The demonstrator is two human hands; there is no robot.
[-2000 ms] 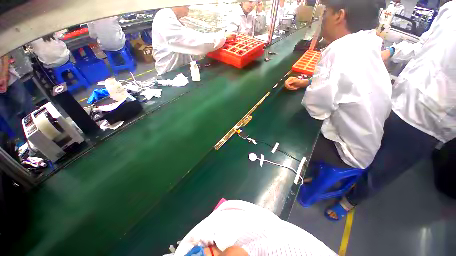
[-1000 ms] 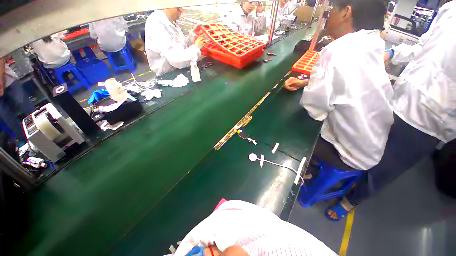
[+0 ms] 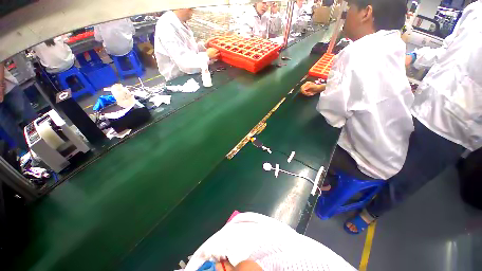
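A white sleeve [image 3: 238, 235] lies at the bottom centre. Below it, a blue wrist band [image 3: 207, 265], a thin red string and bare skin, seemingly my left hand [image 3: 247, 265], are cut off by the lower edge. Its fingers are hidden. My right hand is not in view. On the green belt [image 3: 137, 174] before me lie a long yellow-brown strip [image 3: 247, 138], a small dark part [image 3: 256, 142] with an orange-yellow end, and a white disc [image 3: 267, 166] with a taped-down cord. A bit of pink sheet [image 3: 233, 214] shows beside the sleeve.
A person [image 3: 177, 45] across the belt touches stacked red-orange trays [image 3: 248, 61]. Another person [image 3: 370, 100] sits at right on a blue stool [image 3: 346, 196], near another tray [image 3: 321, 66]. A white machine [image 3: 55, 140] and crumpled papers [image 3: 158, 98] line the left edge.
The upper red-orange tray, tilted and raised a second ago, now lies flatter on the stack. The person opposite has drawn back from two seconds ago. My sleeve and the belt parts have not visibly moved.
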